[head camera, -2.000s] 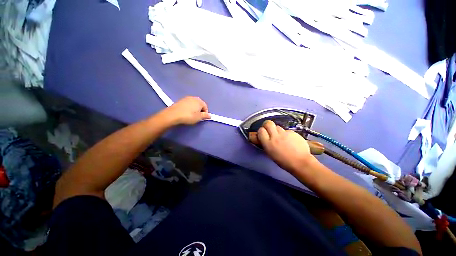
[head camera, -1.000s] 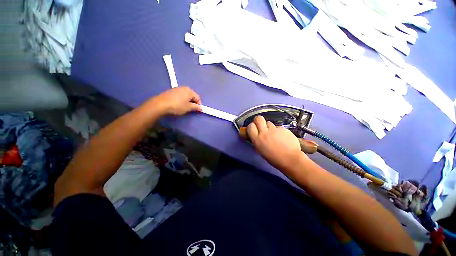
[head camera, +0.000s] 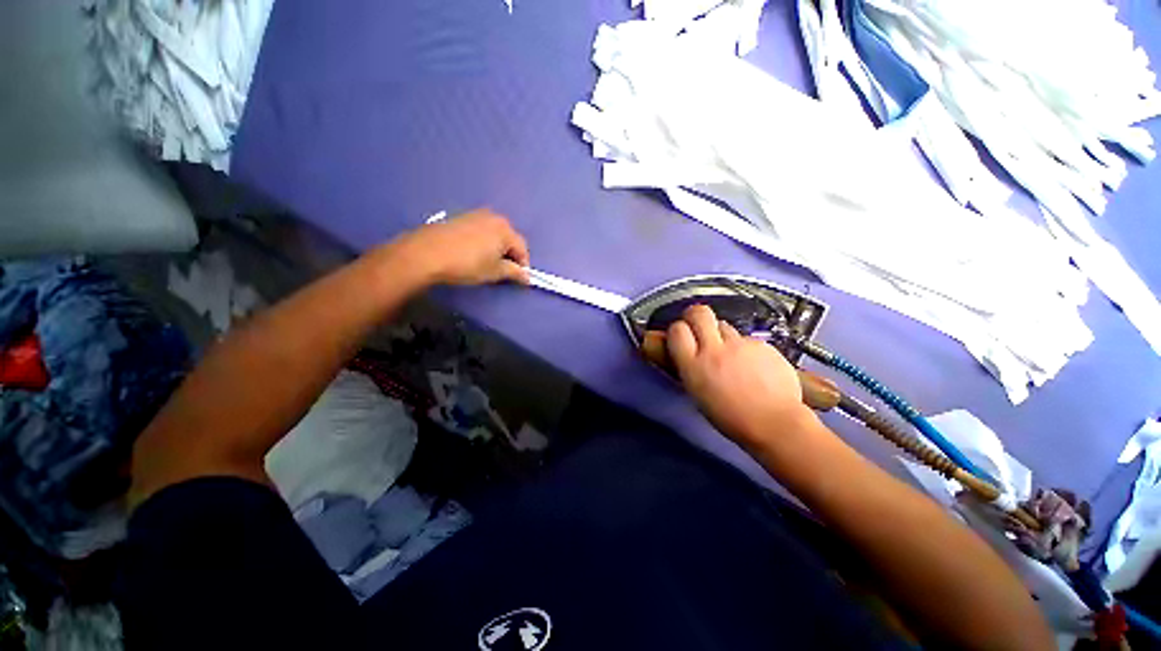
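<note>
A narrow white fabric strip (head camera: 573, 290) lies along the near edge of the purple table. My left hand (head camera: 484, 248) pinches it; a short end shows beyond the hand, and the other end runs under the iron's tip. My right hand (head camera: 736, 369) grips the brown handle of the steam iron (head camera: 713, 295), which lies flat on the table, tip pointing left. The part of the strip under the iron is hidden. A brown ribbed hose (head camera: 901, 439) and a blue hose (head camera: 879, 392) leave the iron's rear.
A large heap of white strips (head camera: 815, 178) lies beyond the iron, with a blue piece (head camera: 887, 70) in it. More white strips (head camera: 178, 70) hang past the table's left edge. A knotted rag (head camera: 1054, 524) wraps the hoses at right.
The view has shifted, so the table and heap sit further right. Less of the strip's free end shows beyond my left hand. Both hands keep their hold.
</note>
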